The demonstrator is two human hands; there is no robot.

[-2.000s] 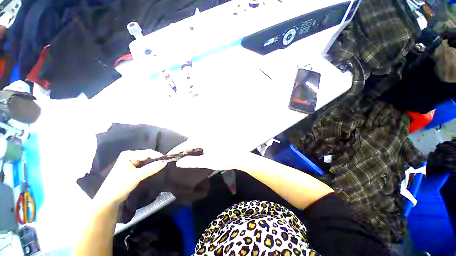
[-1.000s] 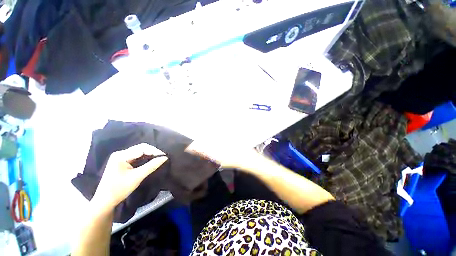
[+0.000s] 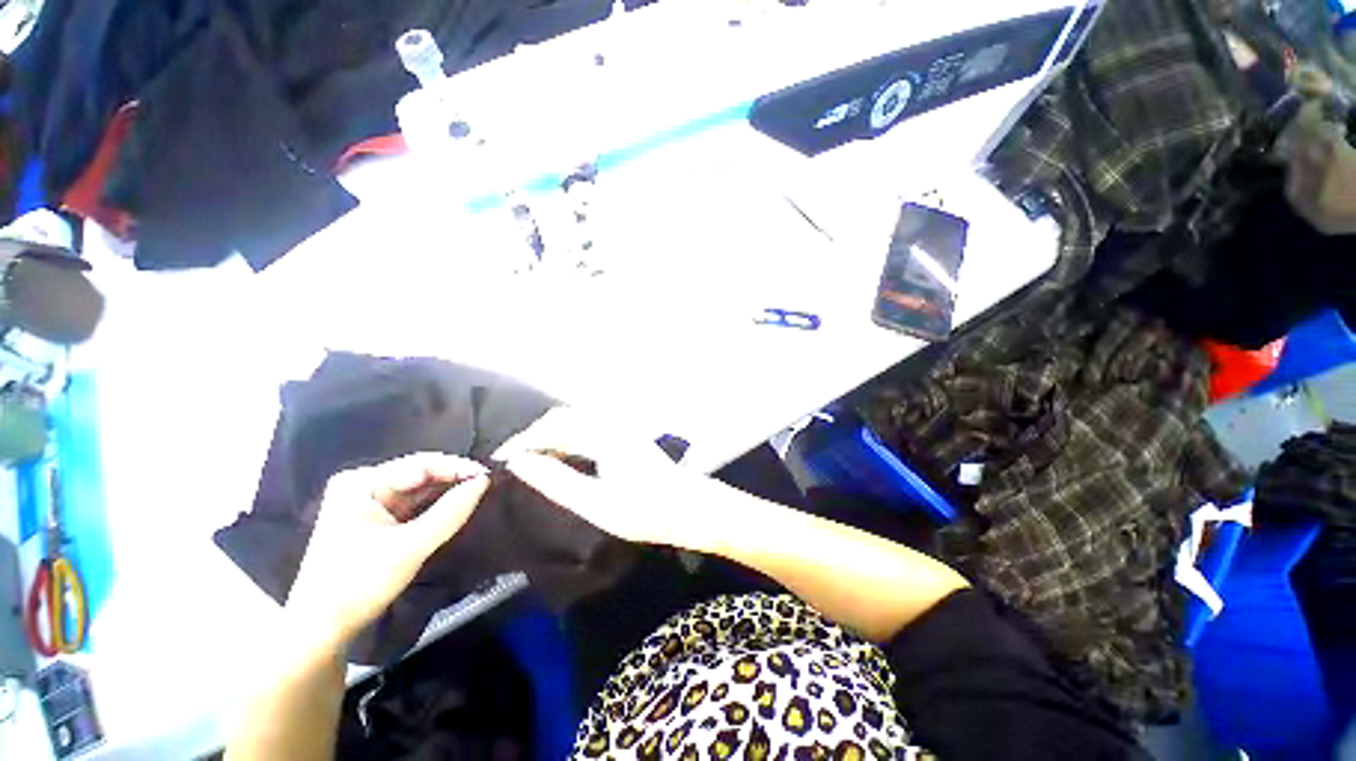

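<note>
A dark garment piece [image 3: 387, 405] lies on the white table's front part and hangs over its edge. My left hand [image 3: 390, 520] pinches it between thumb and fingers near its middle. My right hand [image 3: 583, 483] pinches it just beside the left fingertips. The two hands' fingertips nearly meet. The sewing machine [image 3: 684, 112] stands behind, with its needle area [image 3: 562, 223] above the cloth and apart from it; glare washes out the detail there.
Thread snips [image 3: 787, 318] and a smartphone [image 3: 921, 269] lie on the table at right. Orange-red scissors [image 3: 57, 602] lie far left. Plaid garments [image 3: 1086, 491] heap at right beside a blue bin [image 3: 1264, 639]. A dark garment pile [image 3: 223, 134] lies behind the machine.
Both hands have stayed on the cloth, first holding a rolled or folded part, then spreading it. My right hand has moved back beside the left fingertips. The snips, unseen at first, now show on the table.
</note>
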